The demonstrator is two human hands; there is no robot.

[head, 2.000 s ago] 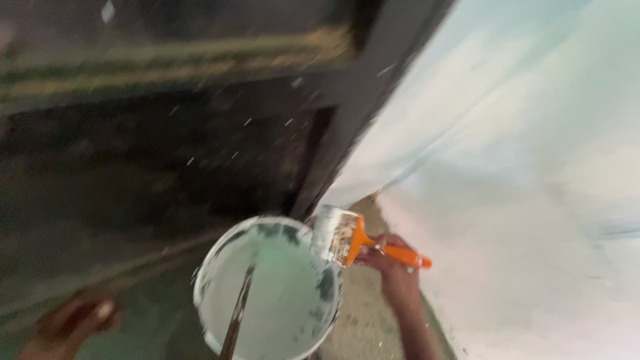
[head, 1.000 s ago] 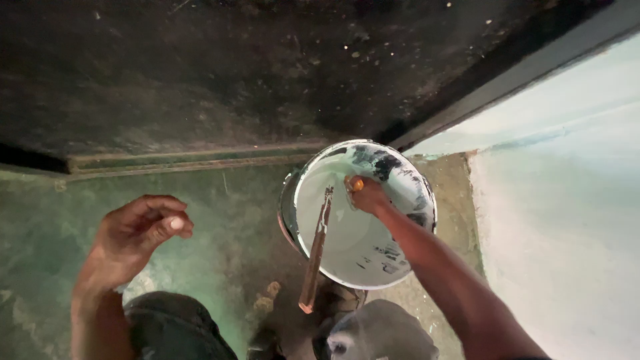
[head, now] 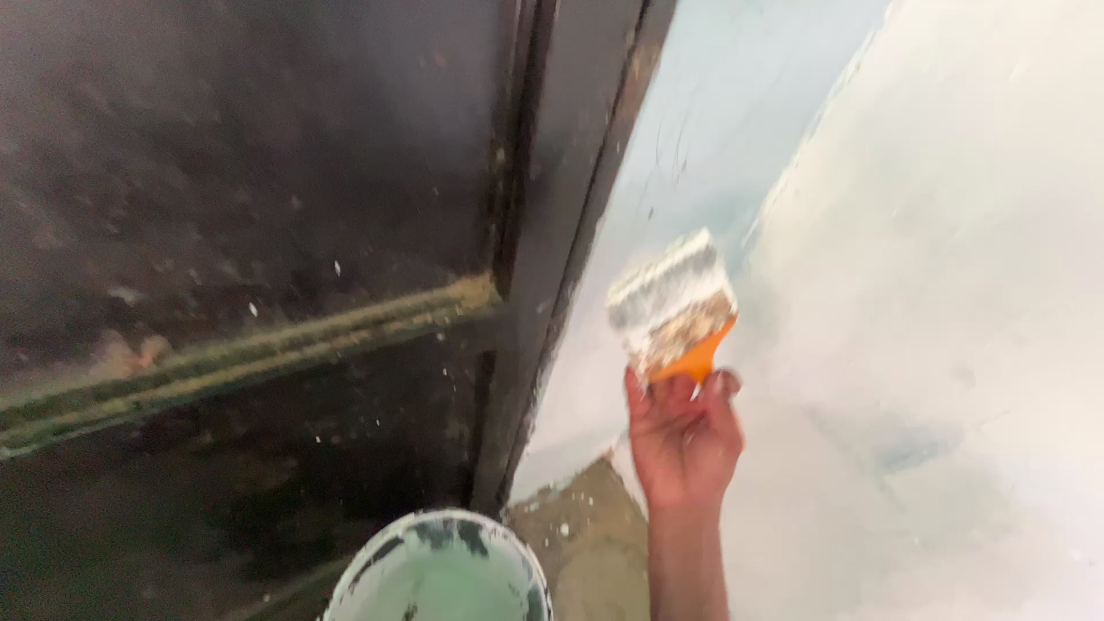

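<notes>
My right hand [head: 686, 431] grips the orange handle of a wide paintbrush [head: 677, 306], its bristles pointing up and coated in wet white paint. Brush and hand are in front of the pale wall, just right of the dark door frame; whether the bristles touch the wall I cannot tell. Below and to the left is a round bucket [head: 440, 573] with pale paint inside and dark smears around its inner wall, cut off by the bottom edge. My left hand is out of view.
A dark panelled door [head: 259, 155] with a worn horizontal ledge fills the left side. Its dark frame [head: 561, 172] meets the pale wall [head: 906, 302] on the right. A patch of brown floor [head: 595, 526] with white drips lies beside the bucket.
My right hand, inside the bucket a second ago, is now raised in front of the wall with the brush. My left hand has gone out of view. The view has tilted up strongly.
</notes>
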